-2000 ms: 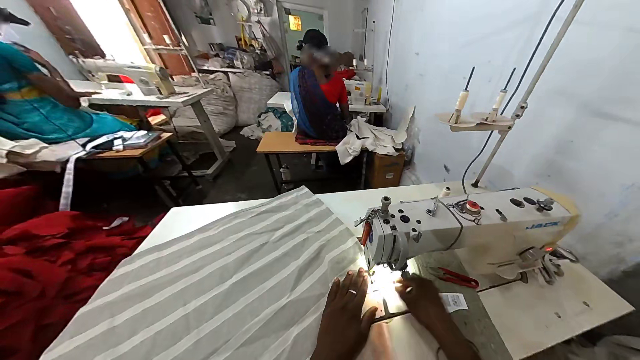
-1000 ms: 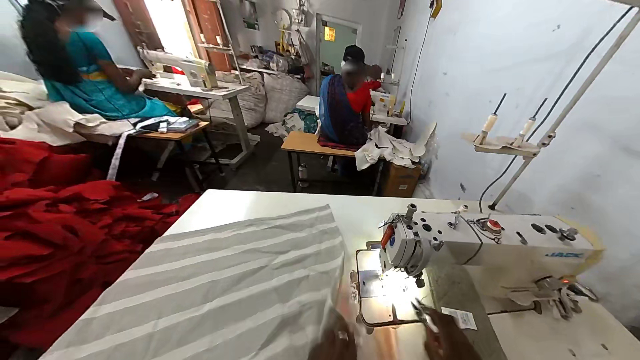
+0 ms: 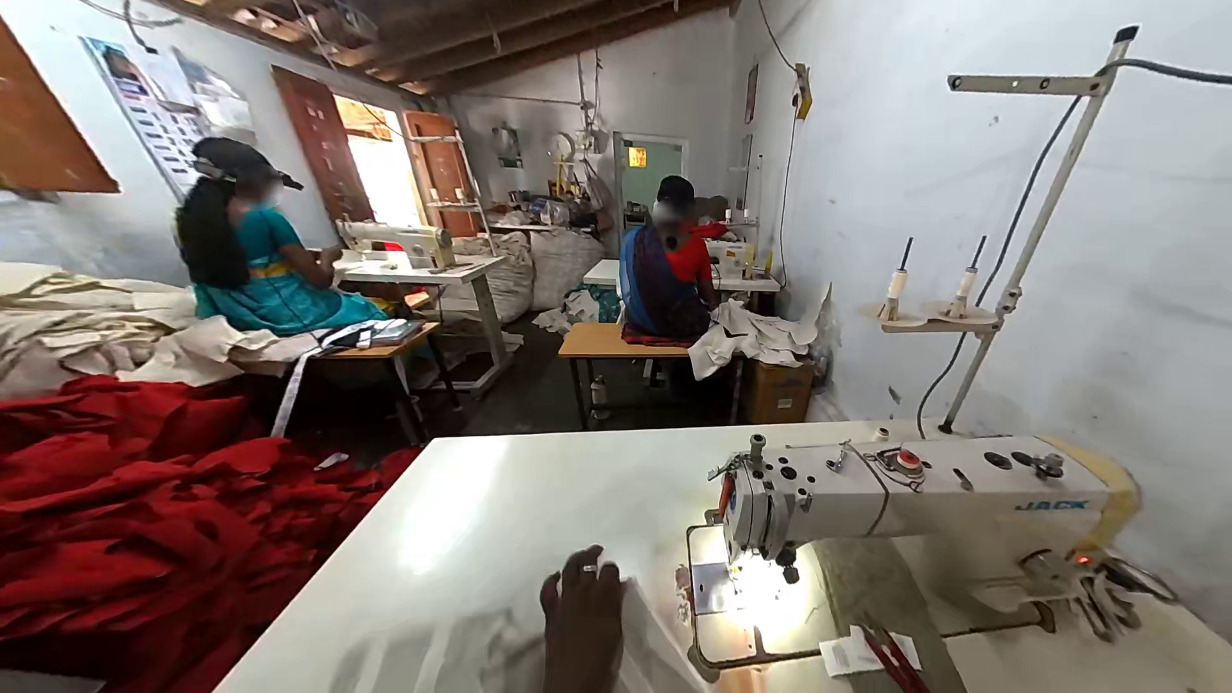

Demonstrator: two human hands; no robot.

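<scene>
My left hand point(image 3: 583, 616), with a ring on one finger, lies back up over the grey-and-white striped fabric point(image 3: 645, 645) at the bottom of the view. Its fingers reach onto the white sewing table; whether they grip the cloth cannot be made out. To its right stands a Jack industrial sewing machine point(image 3: 924, 491), its lamp lighting the metal needle plate point(image 3: 712, 587). Red-handled thread snips point(image 3: 890, 659) rest on a small white label point(image 3: 847, 654) right of the plate. My right hand is out of view.
Red fabric point(image 3: 173, 529) is heaped left of the white tabletop point(image 3: 462, 539). A thread stand point(image 3: 1039, 221) with cones rises behind the machine. Two people, one in teal point(image 3: 260, 231) and one in red and blue point(image 3: 664, 269), sit at other sewing machines beyond.
The striped fabric has moved off most of the tabletop toward the bottom edge. My right hand has left the view. The snips now lie by the label. The view has tilted up.
</scene>
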